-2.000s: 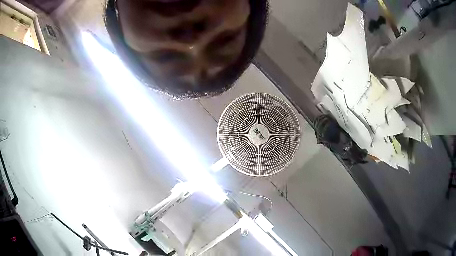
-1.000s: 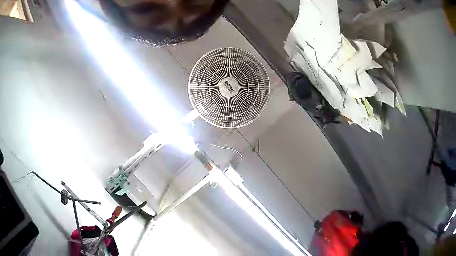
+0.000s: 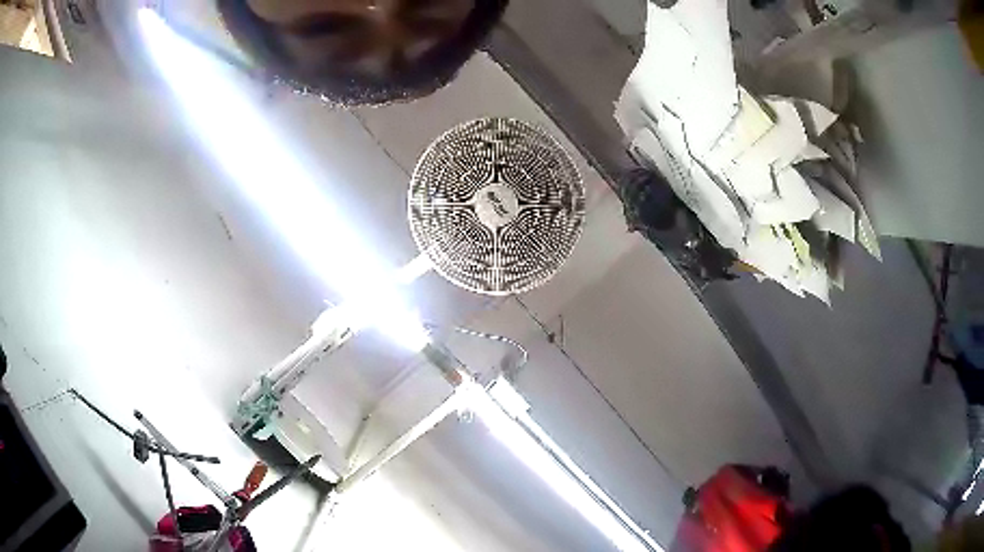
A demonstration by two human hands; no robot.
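Observation:
Neither of my hands is in view. The view points up towards the ceiling, with no work piece showing. Nearest is part of a person's head (image 3: pixel 361 49), cut off by the top edge. A round patterned fan grille (image 3: pixel 497 206) is in the middle. A bright tube light (image 3: pixel 259 183) runs diagonally to its left, and a second lit tube (image 3: pixel 561 469) continues to the bottom edge.
Many white paper sheets (image 3: pixel 745 151) hang in a bunch at the upper right. A thin metal stand (image 3: pixel 178 458) and a pink bundle (image 3: pixel 200 528) are at the lower left. A red thing (image 3: pixel 734 509) is at the bottom right, beside a dark shape.
The view has shifted. The fan, lights and papers now sit higher and further left than two seconds ago, and less of the head shows. The pink bundle and more of the red thing have come into view.

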